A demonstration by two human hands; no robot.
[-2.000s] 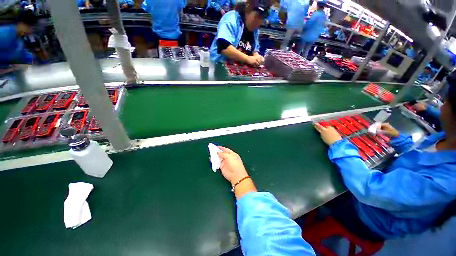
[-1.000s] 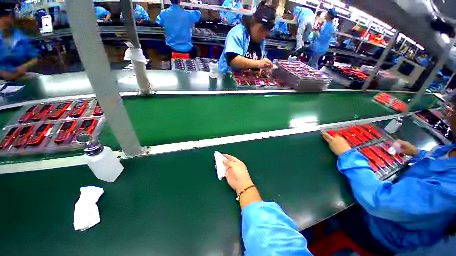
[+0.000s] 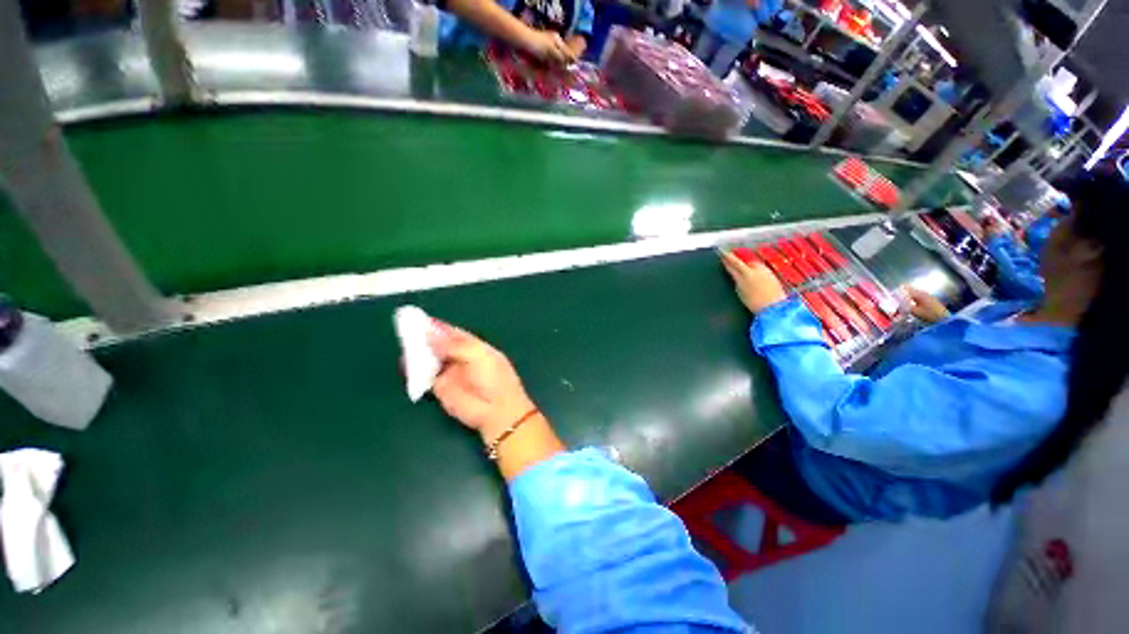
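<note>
My right hand (image 3: 473, 379) is near the middle of the view, above the dark green bench top (image 3: 310, 495), with a blue sleeve and a thin bracelet at the wrist. It pinches a small white wiping cloth (image 3: 419, 353) between thumb and fingers. My left hand is not in view. A spare white wipe (image 3: 32, 520) lies on the bench at the left edge, partly cut off. The white dispenser bottle (image 3: 52, 372) stands behind it, also cut off by the left edge.
A person in a blue smock (image 3: 916, 396) sits at the right, hands at a tray of red phones (image 3: 817, 287). A pale rail (image 3: 495, 268) divides the bench from the green conveyor belt (image 3: 372, 186). A metal post (image 3: 77, 204) stands at left. Across the belt are stacked trays (image 3: 675, 84).
The view has swung right and down, so the bottle and spare wipe shift to the left edge. The tray of phones on the belt at left has left view. My right hand still holds the cloth.
</note>
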